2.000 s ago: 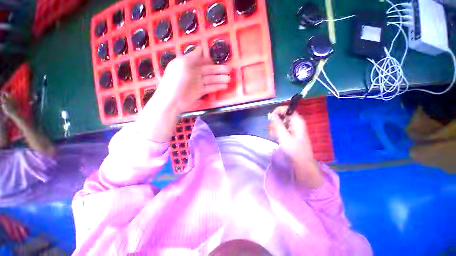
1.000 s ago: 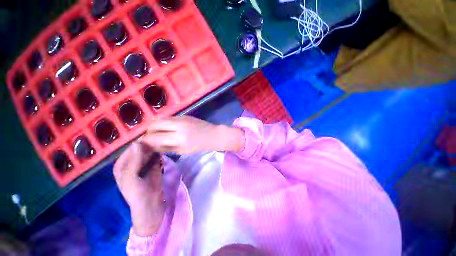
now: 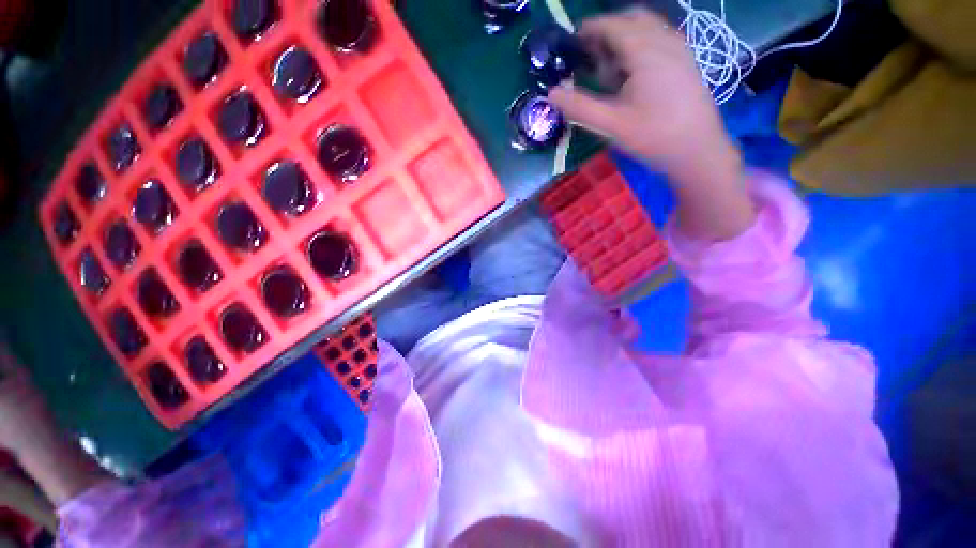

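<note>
My right hand (image 3: pixel 653 102) is over the bench at the upper right, with thumb and fingers spread around a dark round watch unit (image 3: pixel 548 54). Its thumb tip is at the rim of a second unit with a lit purple-white screen (image 3: pixel 538 118). Something dark shows between thumb and fingers; whether it is held is unclear. My left hand is out of the picture. The large red compartment tray (image 3: pixel 369 268) lies tilted across the view. Most pockets hold dark watch units (image 3: pixel 342 152); several at its right end are empty.
White cables (image 3: pixel 715 48) lie coiled beyond my right hand. A yellow tape strip (image 3: pixel 563 148) runs by the watches. Red trays (image 3: pixel 608 227) (image 3: pixel 351 359) are below the bench edge. Another person's arm (image 3: pixel 48 450) is at the lower left edge.
My hands were together at the tray's front edge, around a dark thing. Now my right hand is at the watches on the right, and my left hand has left the picture.
</note>
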